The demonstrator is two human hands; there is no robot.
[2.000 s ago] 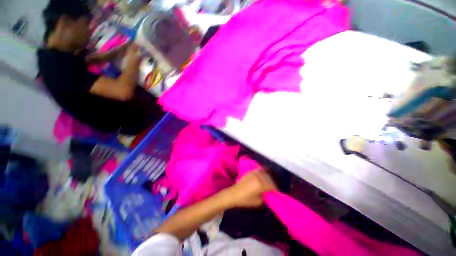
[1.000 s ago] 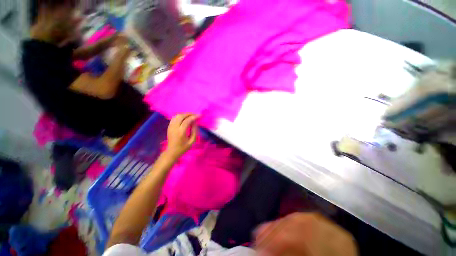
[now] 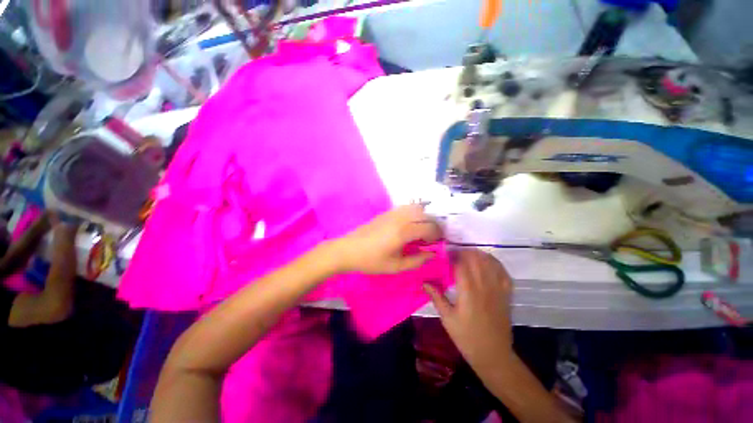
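Observation:
A large bright pink garment panel (image 3: 272, 157) lies on the white table left of the sewing machine (image 3: 594, 157). Its near right corner hangs over the table's front edge. My left hand (image 3: 392, 240) holds the cloth just in front of the needle area, fingers bent. My right hand (image 3: 479, 301) holds the cloth's right edge between thumb and fingers, close to my left hand. The presser foot area (image 3: 471, 198) is just behind my hands. Whether a separate strip is in my fingers I cannot tell.
Scissors (image 3: 648, 263) with green and yellow handles lie right of my hands. A small red-and-white item (image 3: 725, 309) lies at the right table edge. Pink cloth (image 3: 277, 372) and a blue basket (image 3: 144, 363) are below the table. Another worker's arm (image 3: 54, 277) shows at the left.
The view has turned right to the machine. My left hand has moved from above the basket to the cloth near the needle. My right hand now holds the cloth too.

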